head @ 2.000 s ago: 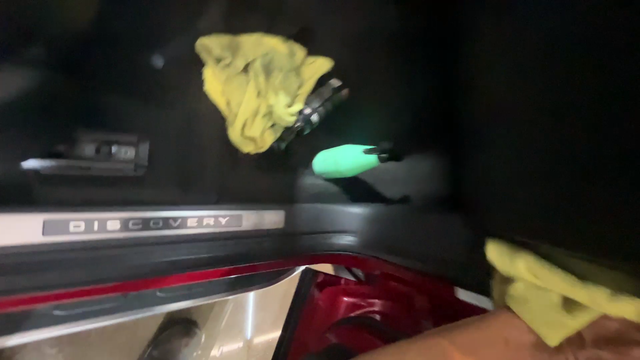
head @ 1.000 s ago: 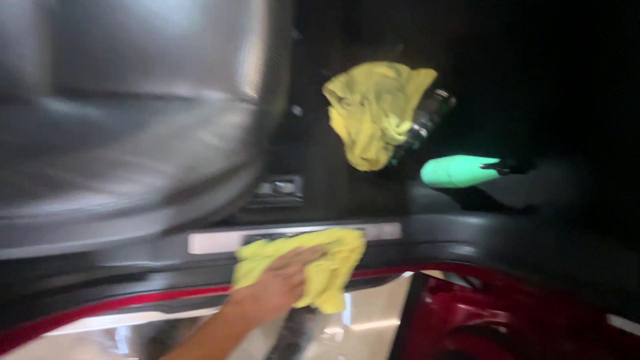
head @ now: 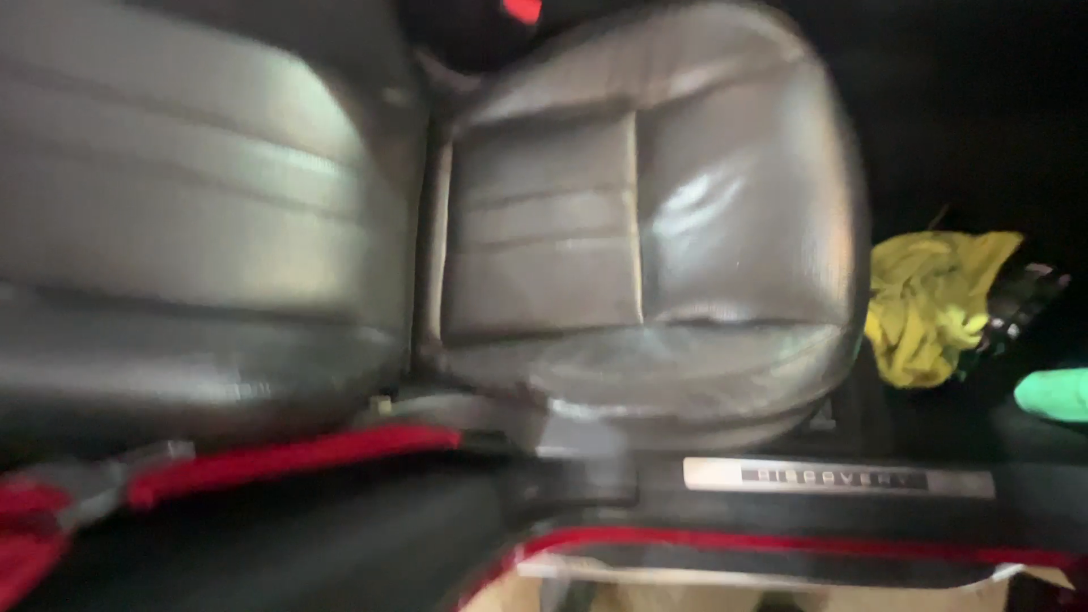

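Observation:
Neither of my hands shows in the head view now. A crumpled yellow cloth (head: pixel 926 306) lies in the dark footwell at the right, beside a dark, shiny object (head: pixel 1024 302) that is too blurred to name. Below and right of them, a light green bottle (head: pixel 1054 394) is cut off by the frame's edge. A metal door sill plate (head: pixel 837 478) bearing lettering runs along the sill in front of the footwell.
A dark leather car seat cushion (head: pixel 544 221) fills the middle, with its backrest (head: pixel 195 187) on the left. A red buckle (head: pixel 522 9) shows at the top. The red door-frame edge (head: pixel 722 539) runs along the bottom.
The view has swung left onto the seat. One second ago a hand pressed a second yellow cloth on the door sill; both have left view.

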